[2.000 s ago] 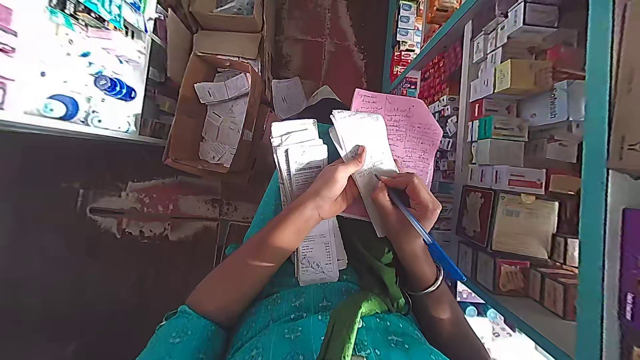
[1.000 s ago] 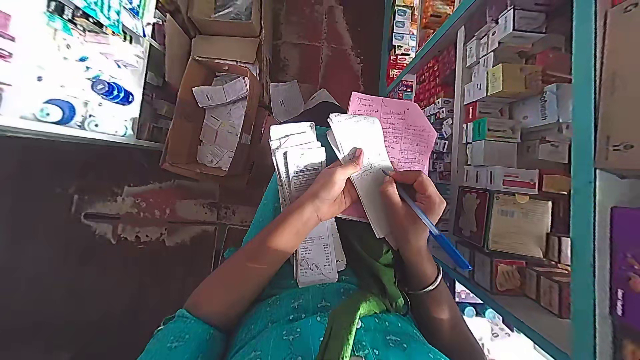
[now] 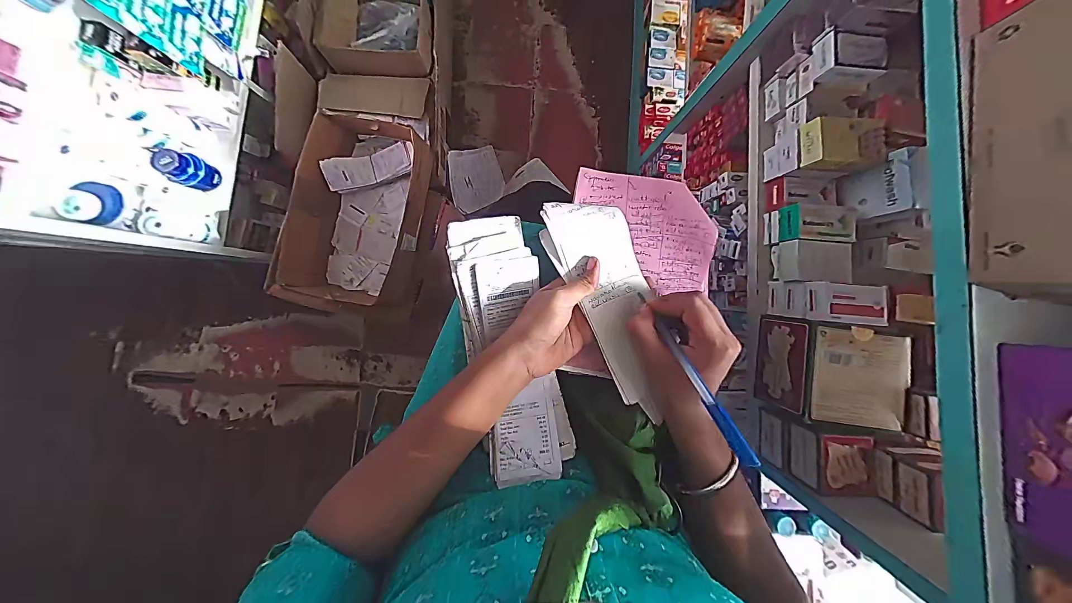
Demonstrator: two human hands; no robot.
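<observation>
My left hand [image 3: 557,322] grips a small stack of white paper slips [image 3: 596,243], thumb on top. My right hand [image 3: 691,339] holds a blue pen [image 3: 712,406], its writing end at the top slip, which bears handwriting; the fingers hide the pen's tip. Behind the slips lies a pink sheet [image 3: 674,226] covered in handwriting. A thicker bundle of printed paper receipts [image 3: 528,435] rests on my lap, partly under my left wrist.
An open cardboard box [image 3: 306,226] with loose paper slips stands on the floor at the left, another box [image 3: 373,59] beyond it. Teal-edged shelves [image 3: 959,335] with packed product cartons rise at the right. A bright display case [image 3: 126,230] stands at upper left.
Handwriting now shows on the top slip beside my left thumb. My right hand has shifted slightly with the pen; my left hand keeps its hold on the slips.
</observation>
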